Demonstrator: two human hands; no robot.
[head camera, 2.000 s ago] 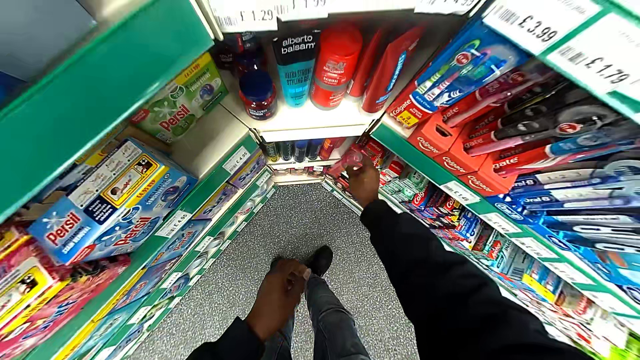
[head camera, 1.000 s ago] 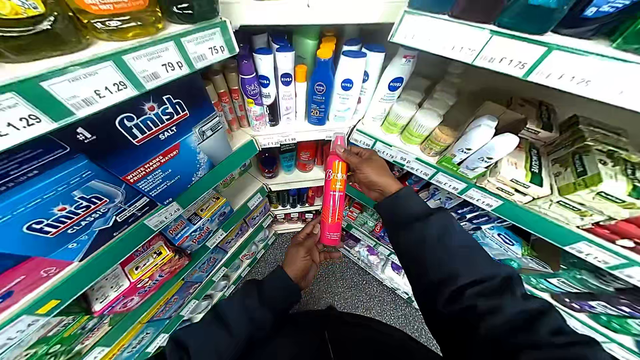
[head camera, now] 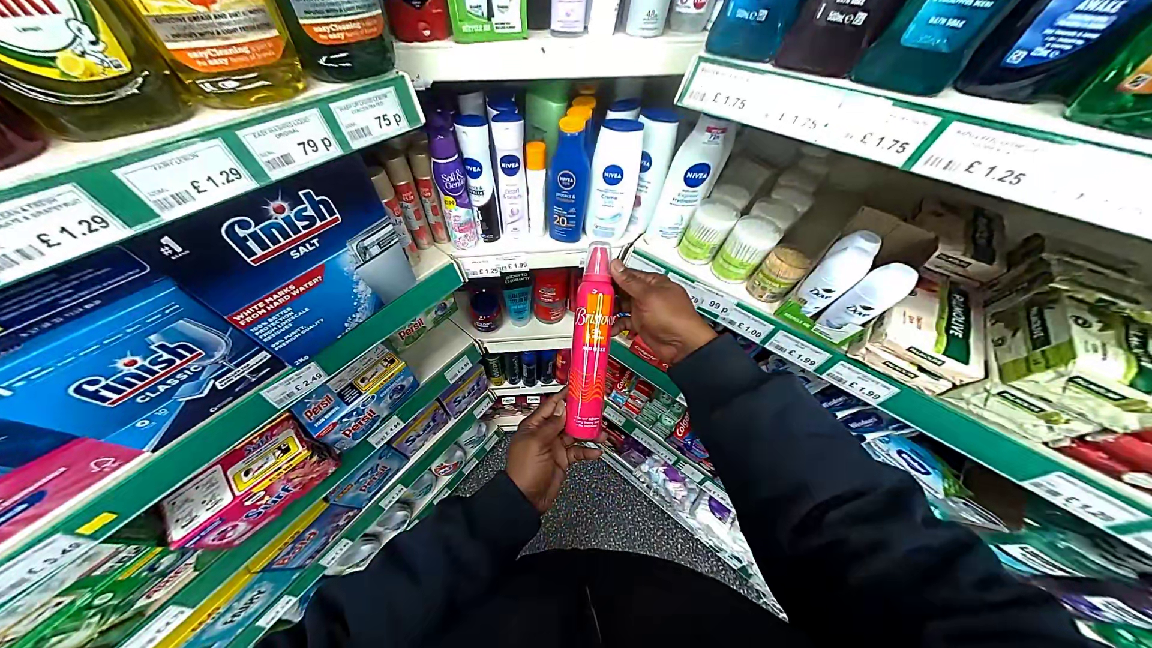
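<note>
A pink and orange aerosol can (head camera: 589,360) with a pink cap stands nearly upright in front of me, its printed front toward the camera. My left hand (head camera: 544,450) holds it at the base, fingers under and beside the bottom. Around the upper part, just below the cap, my right hand (head camera: 661,310) grips it from the right side. Behind the can, Nivea bottles (head camera: 615,180) line the corner shelf, with a purple spray can (head camera: 450,180) at their left. Below them, a red tub (head camera: 550,295) and a teal tube (head camera: 517,297) stand on a lower shelf.
Shelves with green price rails (head camera: 900,396) close in on both sides. Finish boxes (head camera: 171,360) and Persil boxes (head camera: 355,396) fill the left. Dove bottles (head camera: 868,297), white-lidded jars (head camera: 745,243) and wrapped soap packs (head camera: 1044,351) lie to the right. Speckled floor (head camera: 621,517) shows below.
Two seconds ago my right hand was low at the corner shelf and my left hand hung free. Since then the can has come up into both hands, and the view has tilted up.
</note>
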